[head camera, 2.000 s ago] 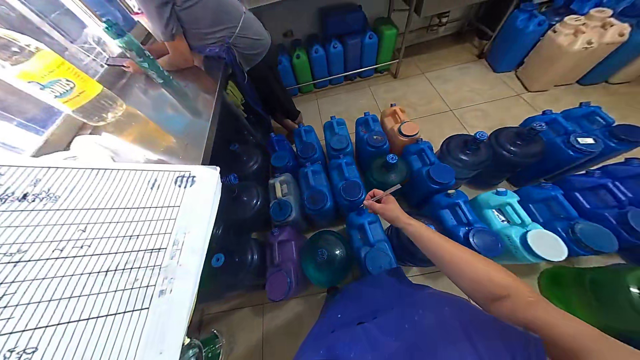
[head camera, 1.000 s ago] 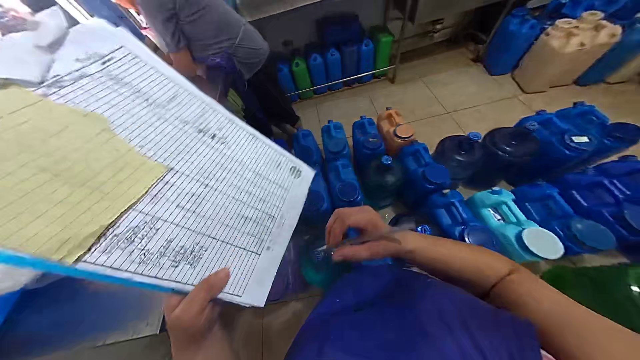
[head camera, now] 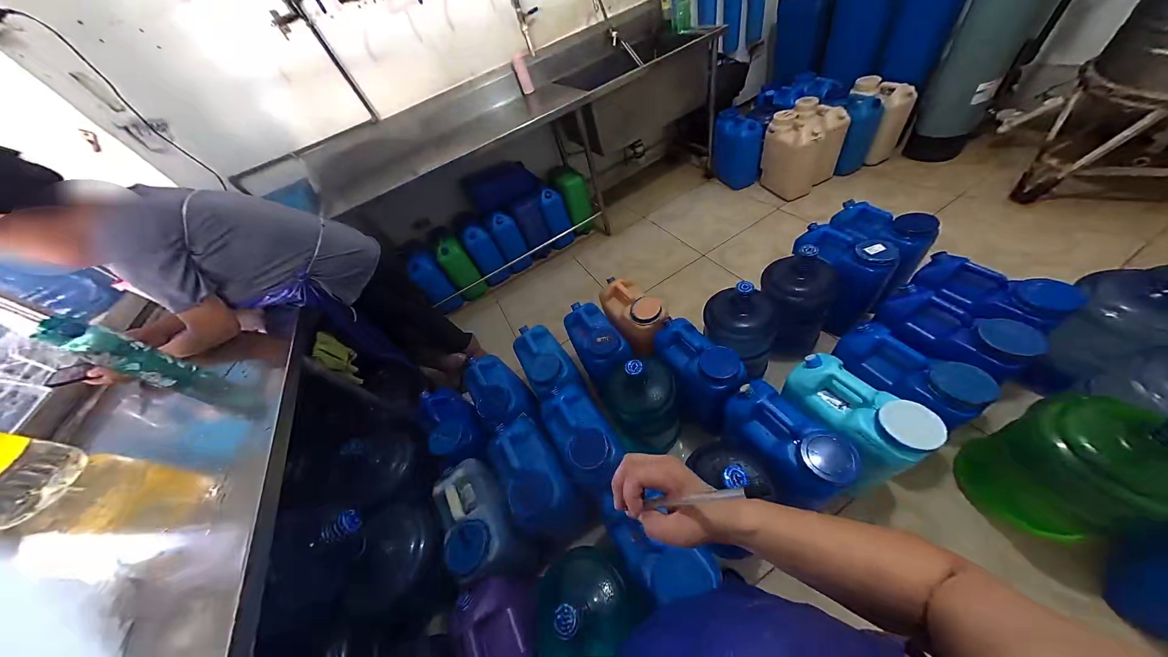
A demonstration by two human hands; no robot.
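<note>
My right hand (head camera: 671, 500) reaches in from the lower right, its fingers closed around a pen (head camera: 698, 498) that lies across the palm side. Beneath it and to its left stand blue plastic water jugs (head camera: 584, 429), with a dark round water bottle (head camera: 730, 470) close on its right. A purple jug (head camera: 497, 616) and a teal round bottle (head camera: 589, 598) are at the bottom centre. An orange jug (head camera: 630, 315) and a turquoise jug (head camera: 858, 411) stand farther off among the blue ones. My left hand is out of view.
At left, a person (head camera: 255, 246) leans over a steel counter (head camera: 265, 493) with a phone in hand. A steel sink bench (head camera: 456, 137) runs along the wall, with small jugs under it. Beige jugs (head camera: 794, 151) stand at the back, and a green round container (head camera: 1068, 465) at right.
The lined paper sheets and my left hand, in view a second ago, have left the view. My right hand still has the pen. The view has turned upward.
</note>
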